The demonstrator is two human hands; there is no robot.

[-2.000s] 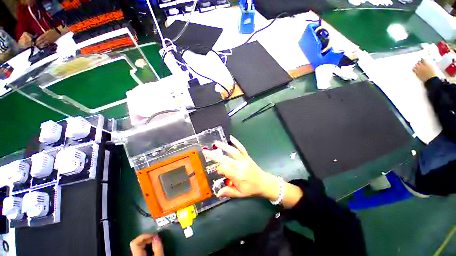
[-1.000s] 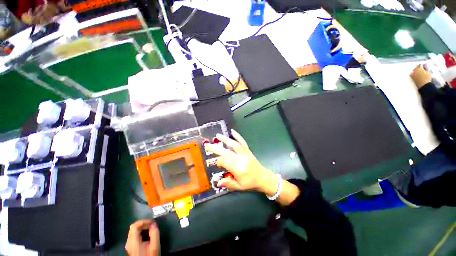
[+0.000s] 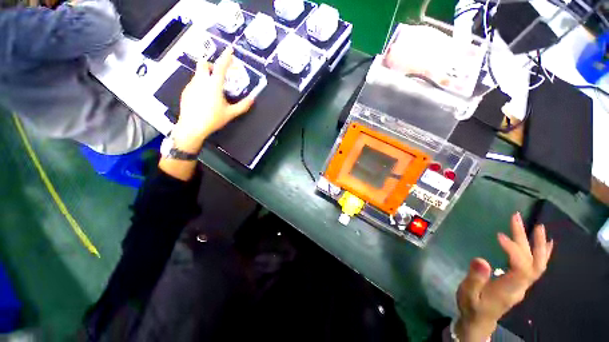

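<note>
My left hand (image 3: 212,103) is on a white domed unit (image 3: 236,79) at the front corner of the clear holder tray (image 3: 308,79), its thumb and fingers around the unit's sides. My right hand (image 3: 504,287) is open and empty, palm up, right of the test fixture. The clear test fixture (image 3: 461,170) has an orange locating nest (image 3: 342,155) with a bare grey square centre. Its red power switch (image 3: 419,226) glows. A yellow piece (image 3: 350,203) with a whitish tip sits at the front edge.
More white domed units (image 3: 260,31) stand in the tray. A dark phone-like object (image 3: 167,39) lies at upper left, near a person in grey. Black foam pads (image 3: 557,137) are at the right, with cables (image 3: 491,67) behind the fixture. A thin dark tool (image 3: 511,185) lies right of the fixture.
The view has swung left. My left hand has moved from the front of the fixture to a white unit. My right hand has left the fixture's switch area and opened. The red switch now shows glowing.
</note>
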